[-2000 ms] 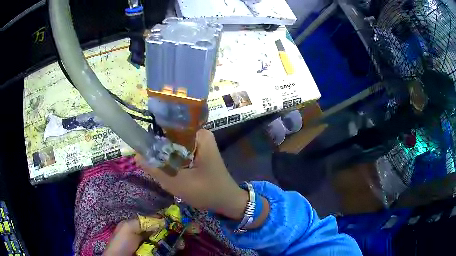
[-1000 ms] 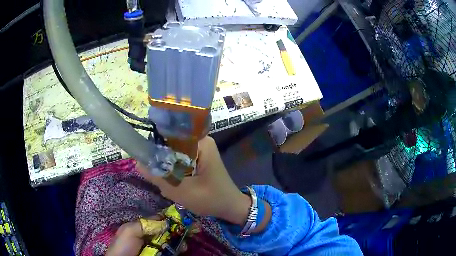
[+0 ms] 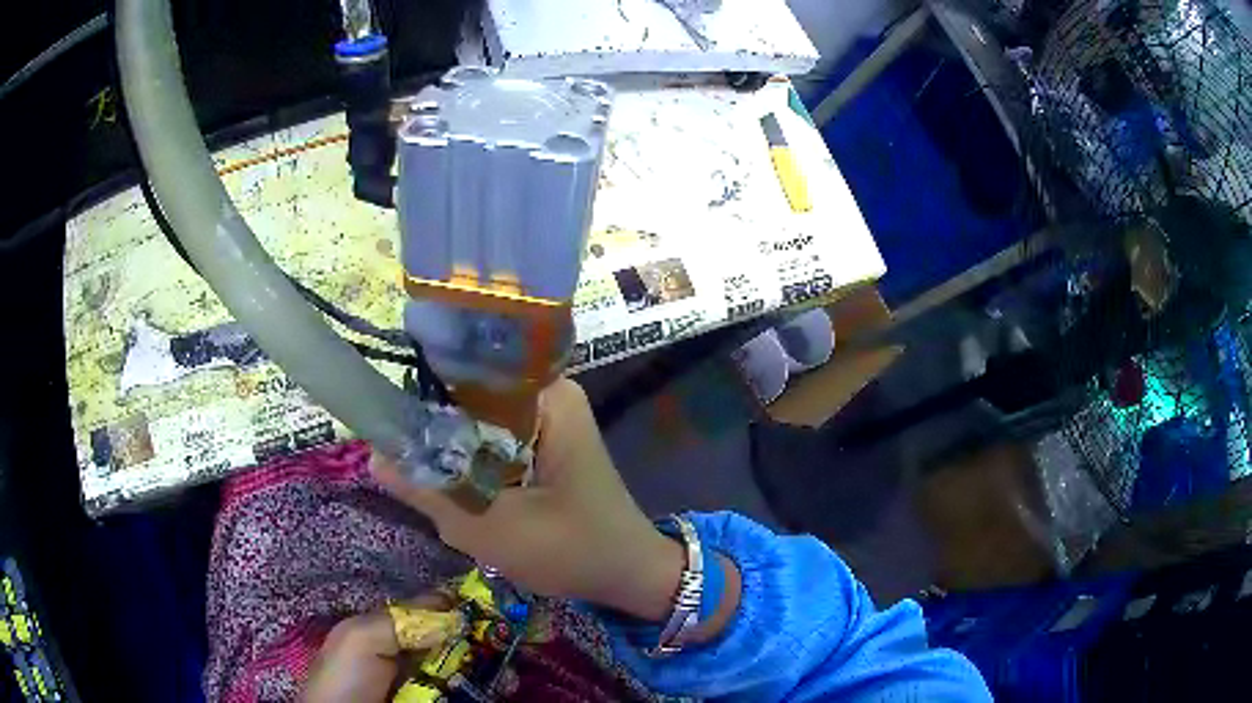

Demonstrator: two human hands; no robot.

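The glue dispensing gun (image 3: 501, 206), a silver ribbed block over an amber-orange lower body, stands upright in my right hand (image 3: 563, 515), its lower end gripped; its tip is hidden. The thick translucent glue hose (image 3: 240, 261) curves from the upper left into the gun's lower part. My left hand (image 3: 360, 659), with a tan-yellow finger cot, holds a small power-supply board (image 3: 481, 639) with yellow, black and blue parts over my lap, below the gun. The left hand and board are partly cut off by the bottom edge.
The glue-stained printed work surface (image 3: 151, 295) lies ahead, with a yellow-handled knife (image 3: 787, 165) on it. A black fitting with a blue ring (image 3: 367, 124) hangs behind the gun. A wire-guard fan (image 3: 1167, 275) is at right. A cardboard box (image 3: 824, 378) is below the surface. Yellow-parted boards show at lower left (image 3: 25, 632).
The gun has shifted slightly down since two seconds ago. The board and my left hand have moved and turned slightly. Both hands keep their holds.
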